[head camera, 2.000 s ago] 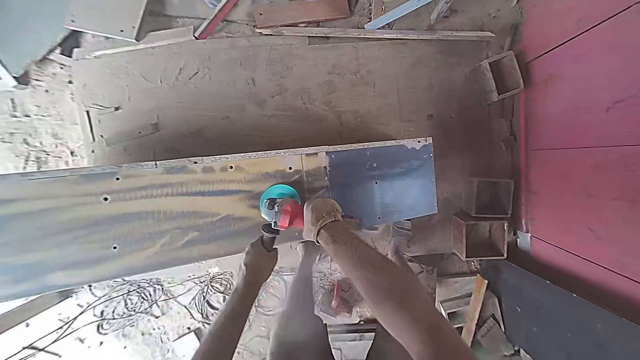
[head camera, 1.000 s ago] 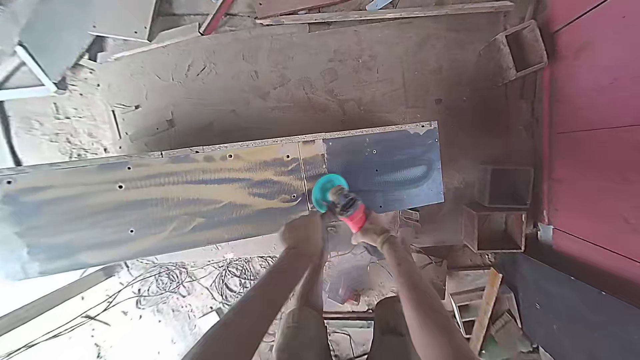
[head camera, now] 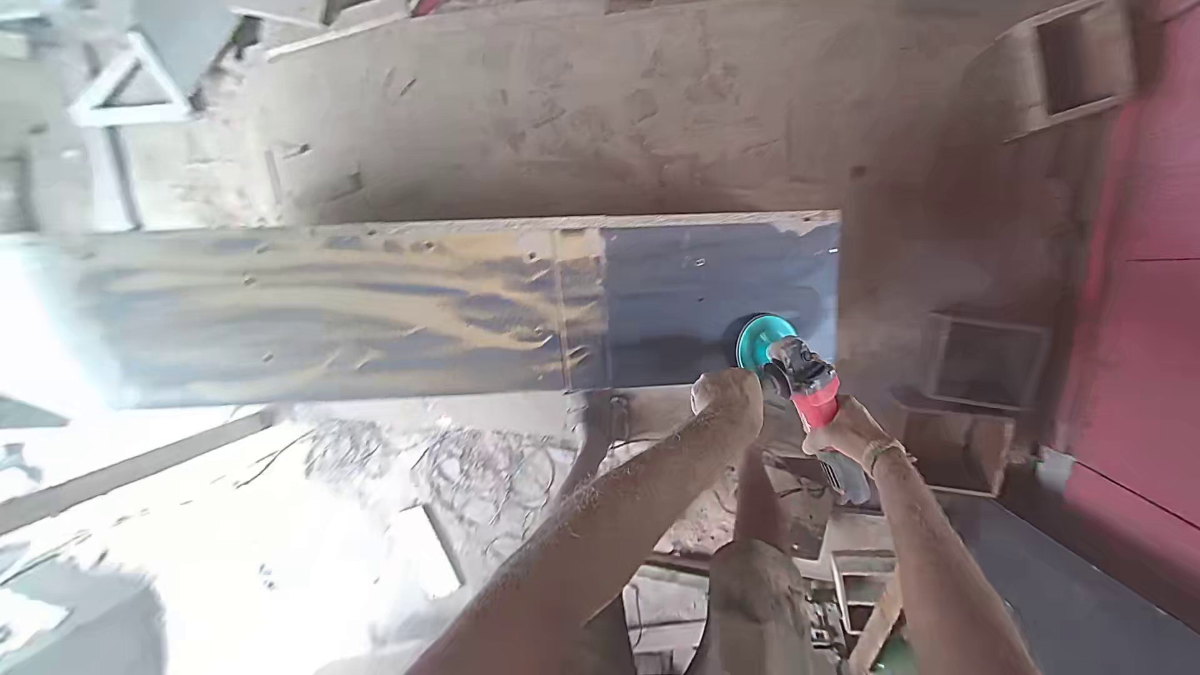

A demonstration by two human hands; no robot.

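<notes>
A red and black angle grinder (head camera: 814,394) with a round teal disc (head camera: 764,343) is over the dark right part of a long board (head camera: 422,309), near its front edge. My right hand (head camera: 846,429), with a band at the wrist, is shut on the grinder's red body. My left hand (head camera: 731,398) is closed at the grinder's head, seemingly on its side handle, which the hand mostly hides. The board's left part shows streaks of yellow and grey; its right part is dark blue-grey. Small holes or marks dot its face.
Box-like hollow pieces (head camera: 989,361) stand to the right, beside a red panelled surface (head camera: 1148,309). Tangled wire (head camera: 469,473) lies on the ground in front of the board. A triangular white frame (head camera: 131,89) is at the back left. My legs are just below the board.
The grinder and both hands have moved right along the board, from the streaked part onto the dark right part. The disc is now near the right end.
</notes>
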